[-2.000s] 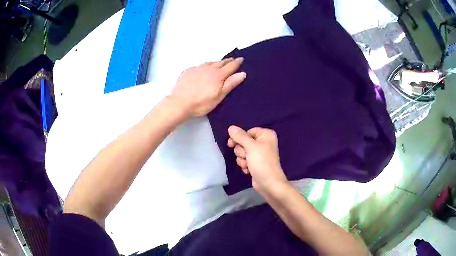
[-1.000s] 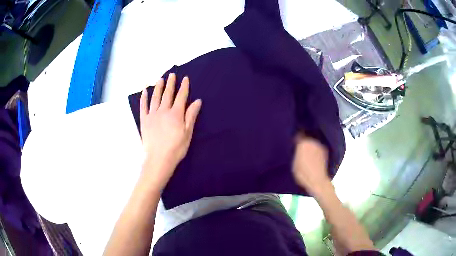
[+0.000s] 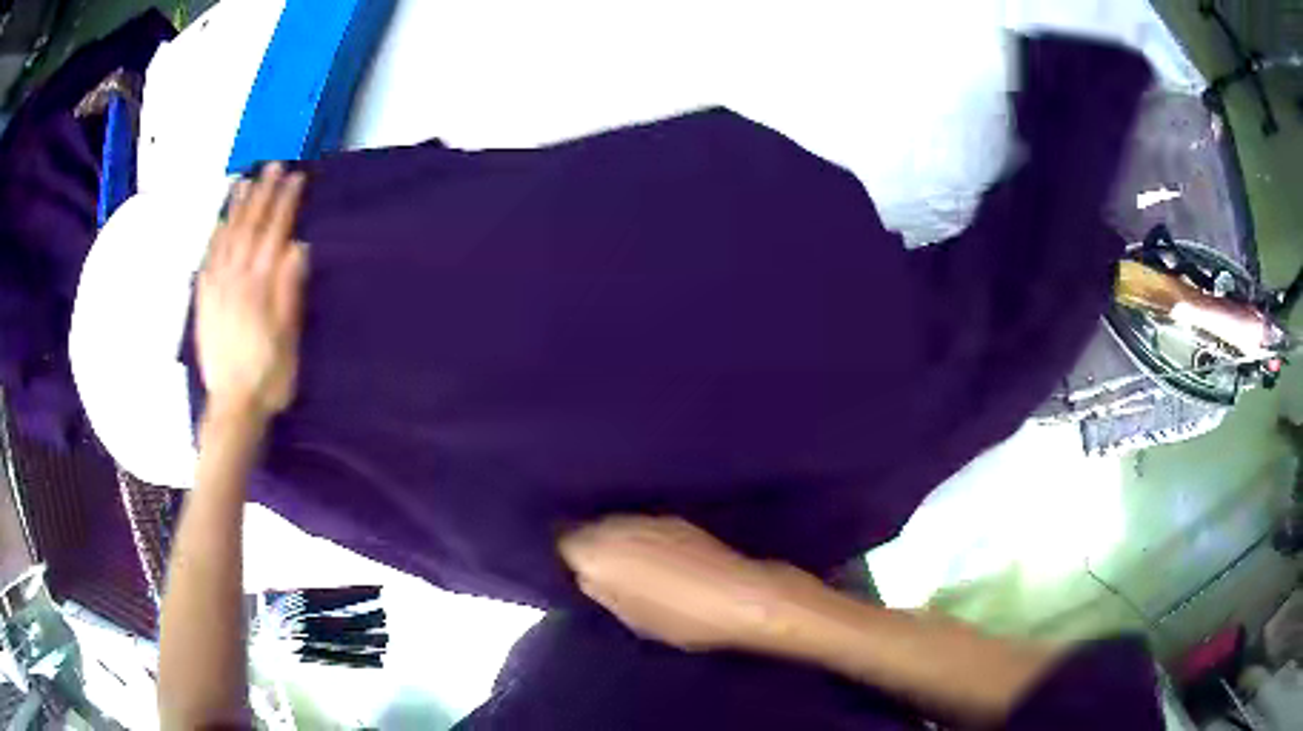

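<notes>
A dark purple garment (image 3: 615, 314) lies spread over the white padded pressing form (image 3: 122, 343), with a sleeve reaching to the upper right. My left hand (image 3: 255, 307) lies flat on the garment's left end, fingers extended and close together. My right hand (image 3: 650, 571) is at the garment's near edge, slightly blurred. Its fingers are curled at the cloth and seem to grip that edge; the fingertips are partly hidden.
The steam iron (image 3: 1193, 321) sits on the grey pad (image 3: 1193, 172) at the right. A blue board (image 3: 307, 86) lies at the upper left. Purple garments (image 3: 50, 286) heap at the far left. A bunch of black-ended hangers (image 3: 343, 626) is at the lower left.
The garment has been spread further left and covers more of the form. My left hand has moved left with its end. My right hand has moved left and down to the near edge.
</notes>
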